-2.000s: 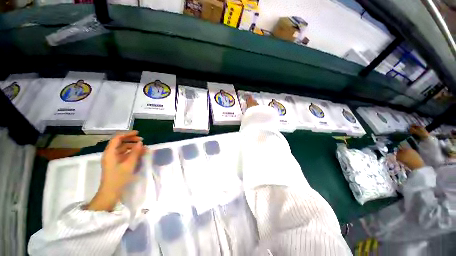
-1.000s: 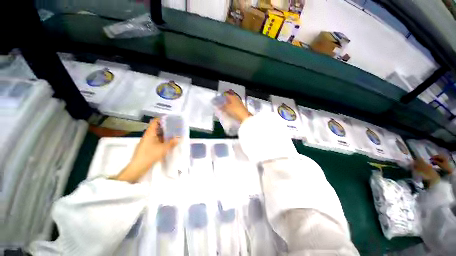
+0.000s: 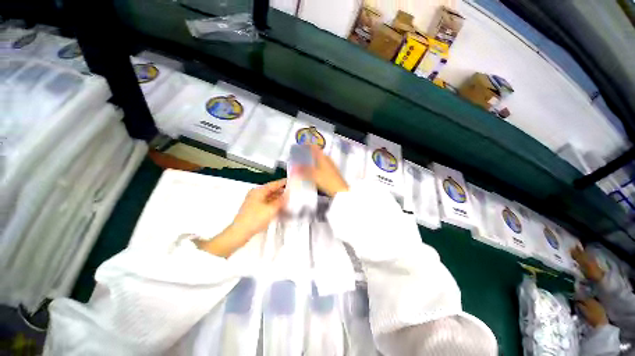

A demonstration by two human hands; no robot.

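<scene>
A bagged handheld device (image 3: 301, 191), whitish with a grey-blue end, is upright over the white blister tray (image 3: 184, 201). My right hand (image 3: 326, 172) grips it near its grey end. My left hand (image 3: 256, 214) has its fingers closed at the device's left edge; the exact contact is blurred. Whether a second device lies behind it, I cannot tell. More bagged devices (image 3: 280, 302) lie in the tray's near compartments, partly hidden by my sleeves. The tray's left part is overexposed. Behind is a row of white boxes, with a logo lid (image 3: 224, 111) and an open box (image 3: 421, 195).
A tall pile of stacked trays (image 3: 63, 174) is at left, beside a black post (image 3: 115, 69). A green shelf (image 3: 362, 90) runs above the boxes. A bag of whitish pieces (image 3: 546, 323) and a co-worker's hands (image 3: 590, 309) are at right on the green belt.
The view has shifted left. My hands, earlier apart with a device in each, have come together at one visible device. My right hand has left the box row and come back over the tray.
</scene>
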